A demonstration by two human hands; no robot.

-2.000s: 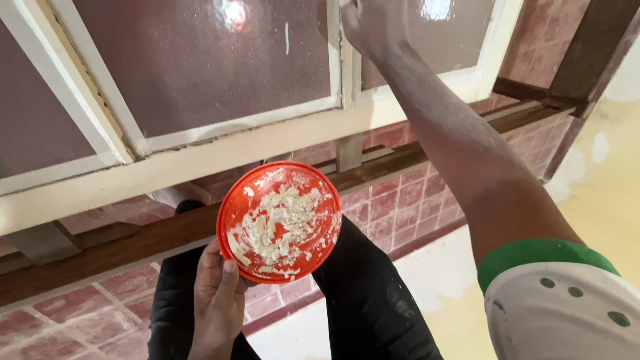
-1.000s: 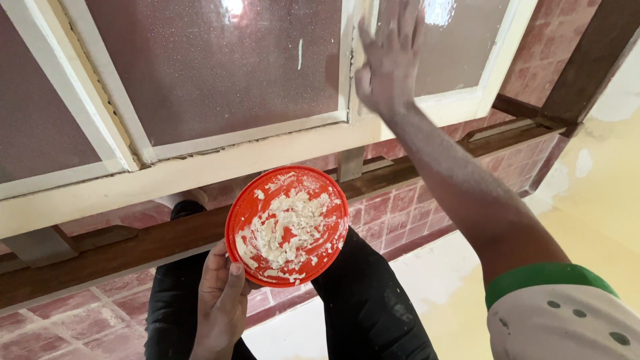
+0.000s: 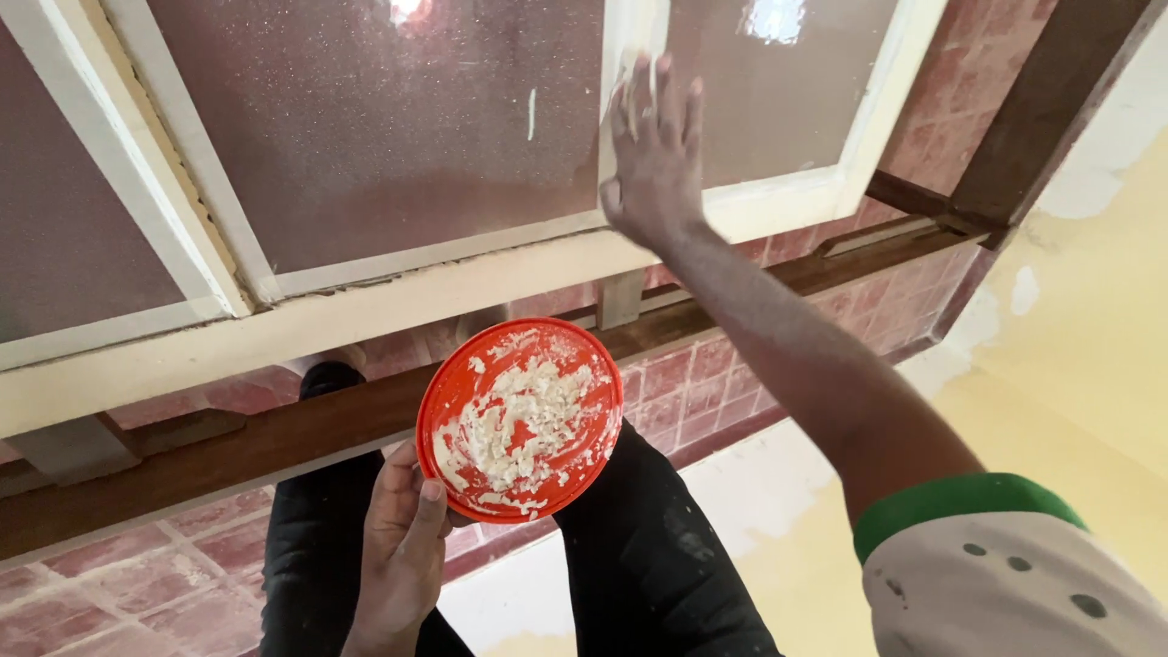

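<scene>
My left hand [image 3: 411,538] grips the rim of a round red plastic lid [image 3: 593,456], thumb on top. Crumbly off-white putty [image 3: 534,411] is spread and heaped over the lid's face. Up at the window, my right hand [image 3: 655,155] rests on the narrow white glazing bar [image 3: 634,36] between two panes, palm down with the fingers stretched out. Whether something small lies beneath the fingers cannot be seen. The larger glass pane [image 3: 392,119] is left of that hand and carries a short pale smear; a smaller glass pane [image 3: 785,100] is on its right.
The cream window frame [image 3: 438,297] lies across a brown wooden beam [image 3: 274,438]. Red tiles [image 3: 109,584] show below and behind it. A patched yellow and white wall [image 3: 1077,383] rises at the right. My legs in black trousers [image 3: 657,547] are under the lid.
From the top of the glazing bar, my right hand has come down lower along it, its fingers now spread flat. My left hand still holds the lid, in nearly the same place.
</scene>
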